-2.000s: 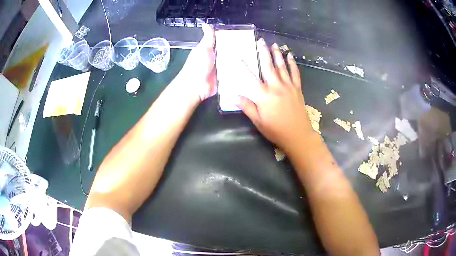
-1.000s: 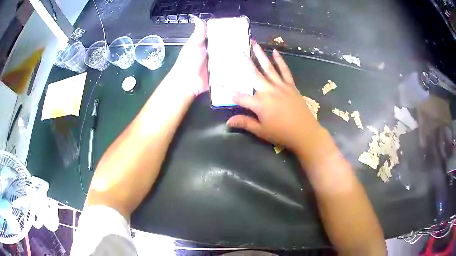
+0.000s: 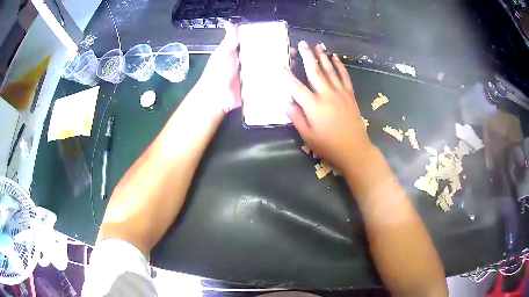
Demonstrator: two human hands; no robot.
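Observation:
A smartphone [image 3: 264,75] with a glowing white screen is upright in the view, just beyond the middle of the dark green mat. My left hand [image 3: 227,75] holds it along its left edge, the fingers partly hidden behind it. My right hand [image 3: 328,101] is at its right edge, fingers apart and pointing away, the thumb and index finger close to or touching the lower right of the screen. The screen is overexposed, so nothing on it can be read. Beige scraps [image 3: 322,169] lie partly under my right wrist.
Clear plastic cups [image 3: 171,62], a white round cap [image 3: 148,98], a pen [image 3: 106,158] and a pale yellow note [image 3: 73,113] are at left. A black tray [image 3: 206,13] lies beyond the phone. More beige scraps [image 3: 444,173] are heaped at right. A white fan [image 3: 14,232] stands lower left.
The phone and my left hand sit slightly further left and up than two seconds ago. My right hand's index finger and thumb have shifted off the screen's middle to its right edge.

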